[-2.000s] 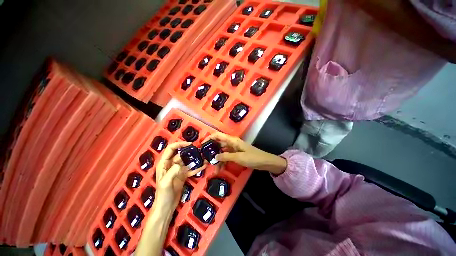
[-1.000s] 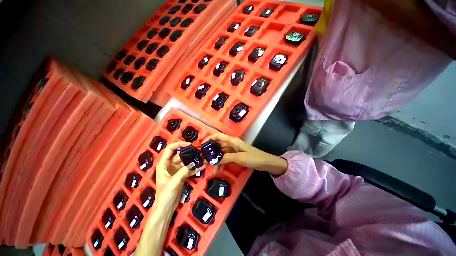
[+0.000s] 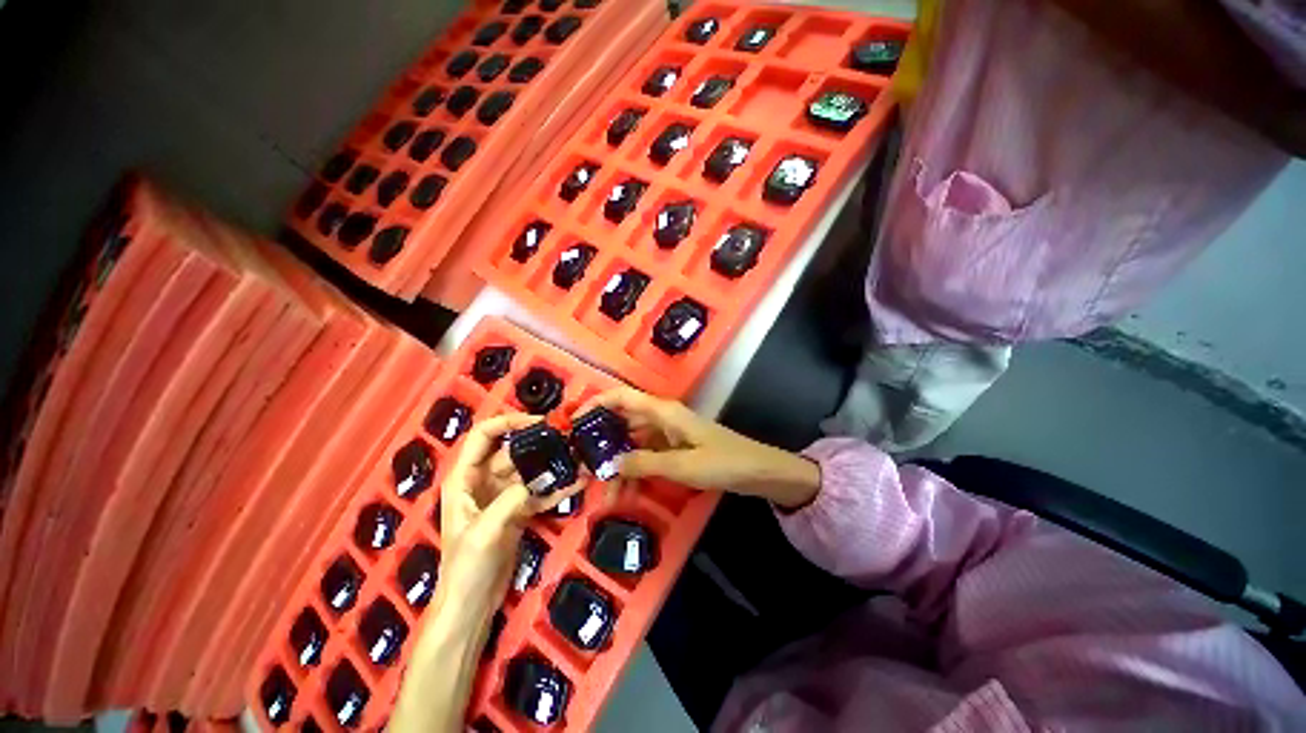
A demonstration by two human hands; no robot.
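My left hand (image 3: 481,494) holds a black smartwatch head (image 3: 543,458) by its edges, glossy face up with white glare. My right hand (image 3: 673,441) holds a second watch head (image 3: 600,443) close beside it, with a faint purple tint on its face and a fingertip at its lower edge. Both are held above an orange-red foam tray (image 3: 473,338), whose square pockets hold rows of black watches. My hands and forearms hide part of the tray.
A tall stack of orange-red trays (image 3: 186,473) stands at the left. A neighbouring tray (image 3: 645,365) with watches and a further tray pile (image 3: 408,279) lie beyond. A coworker's pink smock (image 3: 1074,186) is at upper right, a black chair arm (image 3: 1103,523) at right.
The view shifts slightly. Both hands keep hold of their watches in nearly the same place. The watches tilt slightly, and my right fingertip is back over its watch's lower edge.
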